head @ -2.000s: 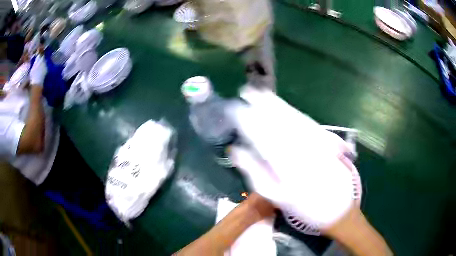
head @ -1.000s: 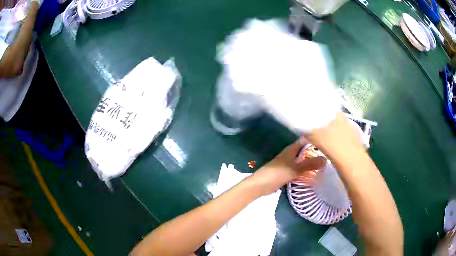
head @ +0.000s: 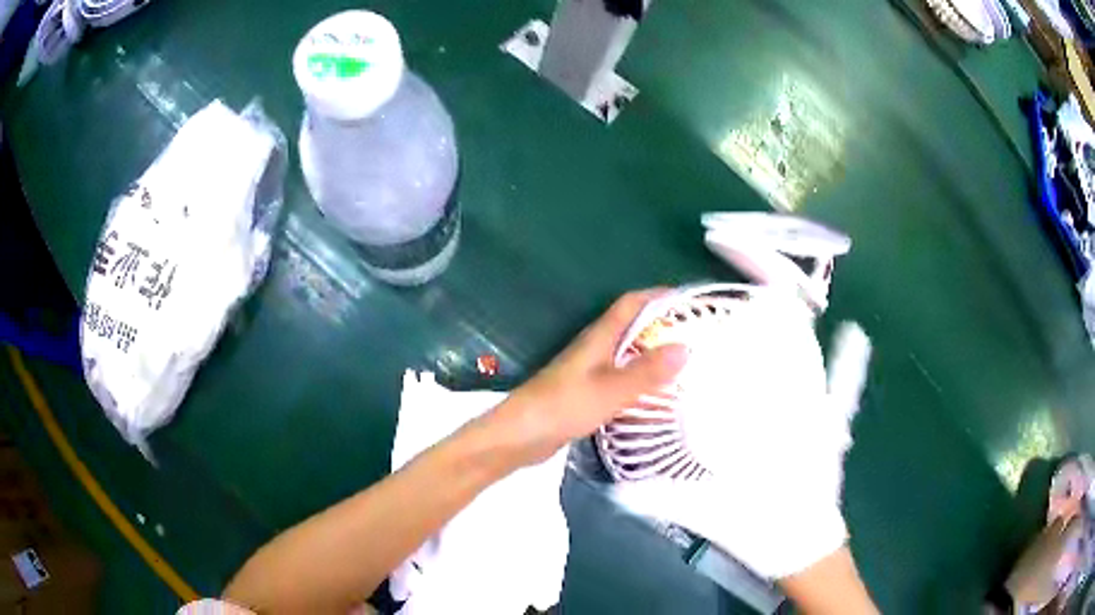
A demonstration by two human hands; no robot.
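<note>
A white clip fan (head: 648, 439) with slotted sides is low over the green bench, its V-shaped clip base (head: 781, 246) pointing away from me. My bare left hand (head: 606, 372) grips its left rim, thumb on top. My right hand (head: 781, 517), in a white glove, is on the fan's right side; glare merges glove and fan face, and its fingertips are hard to tell apart. A limp white glove or cloth (head: 492, 529) lies under my left forearm. A flat clear piece (head: 733, 577) shows partly below the fan.
A clear bottle (head: 378, 168) with a white cap stands left of centre. A stuffed, printed white bag (head: 180, 264) lies at the left. A metal post base (head: 588, 60) is at the top. A blue tray (head: 1047, 168) is far right. A small reddish bit (head: 486, 363) lies on the bench.
My gloved right hand has come down from above the bottle area onto the fan. The fan has turned and shows its clip base. The view has shifted, and the bottle is now uncovered.
</note>
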